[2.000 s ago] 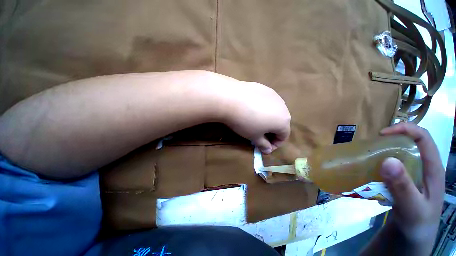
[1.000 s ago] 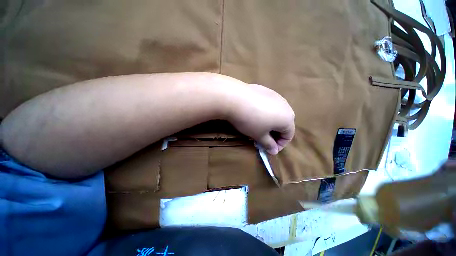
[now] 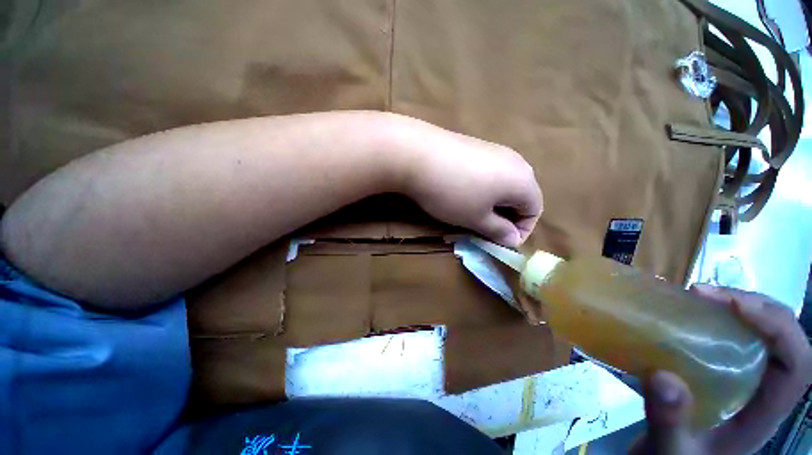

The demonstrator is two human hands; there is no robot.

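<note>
The large brown bag panel [image 3: 552,98] lies flat with a centre seam. My left hand [image 3: 485,191] is closed, palm down, at the right corner of the notch, with fingertips at the panel edge; what they pinch is hidden. My right hand [image 3: 739,373] holds the clear glue bottle [image 3: 659,333] with amber liquid, tilted. Its pale nozzle points up-left and its tip is at the notch corner, just below my left fingertips. A white strip [image 3: 485,271] shows along the notch's right edge. A small white piece [image 3: 298,249] shows at the left corner.
Brown bag straps [image 3: 757,98] lie looped at the right. A clear crinkled bundle [image 3: 696,75] and a handle tab [image 3: 712,136] lie near them. A black label [image 3: 622,240] is on the panel. More brown layers lie below, with the white table [image 3: 365,366] showing through a cut-out.
The bottle went away to the lower right, then came back to the notch corner, its nozzle now higher than at first. My left hand has shifted slightly up and right.
</note>
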